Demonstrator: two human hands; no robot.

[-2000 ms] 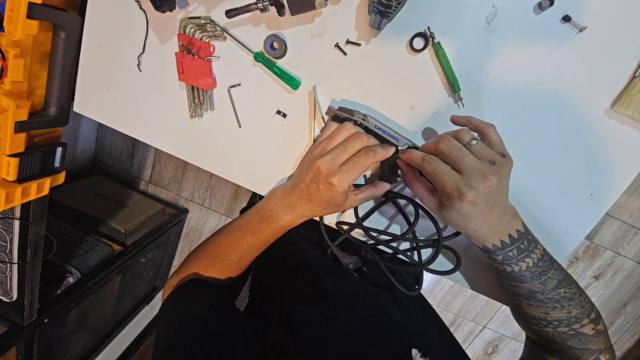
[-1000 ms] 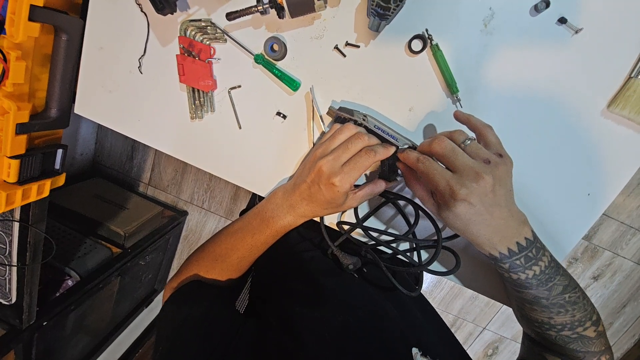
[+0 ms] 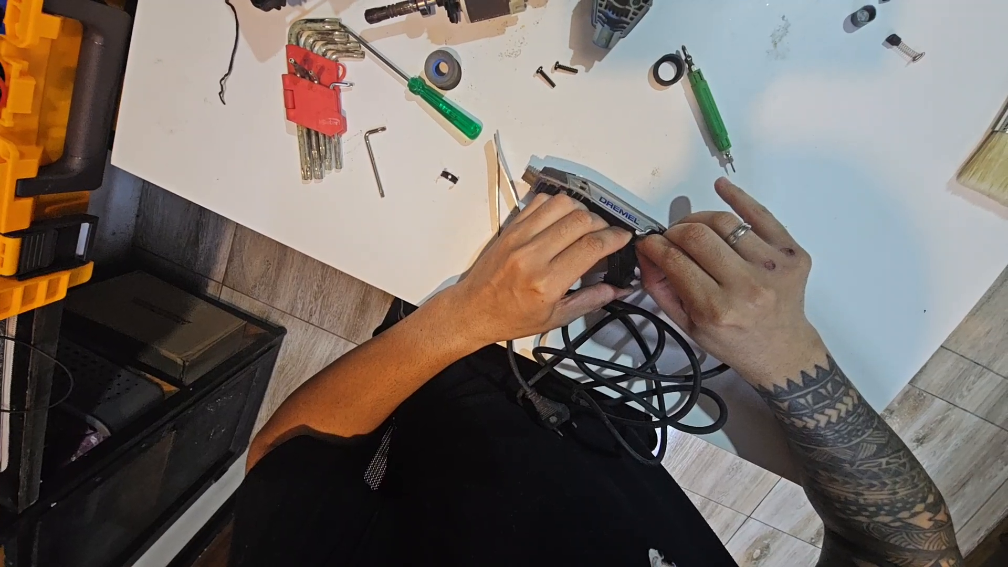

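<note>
My left hand is closed around the housing of a Dremel rotary tool, which lies slantwise near the table's front edge. The fingertips of my right hand pinch the right end of the housing; what exactly they grip there is hidden. A coiled black power cord with its plug hangs below the hands, over my lap. Thin metal tweezers, or a similar tool, stick out left of the housing. A green double-ended screwdriver lies beyond my right hand, beside a black ring.
On the white table lie a hex key set in a red holder, a loose hex key, a green-handled screwdriver, a grey ring, screws, a motor armature and a brush. An orange toolbox stands left.
</note>
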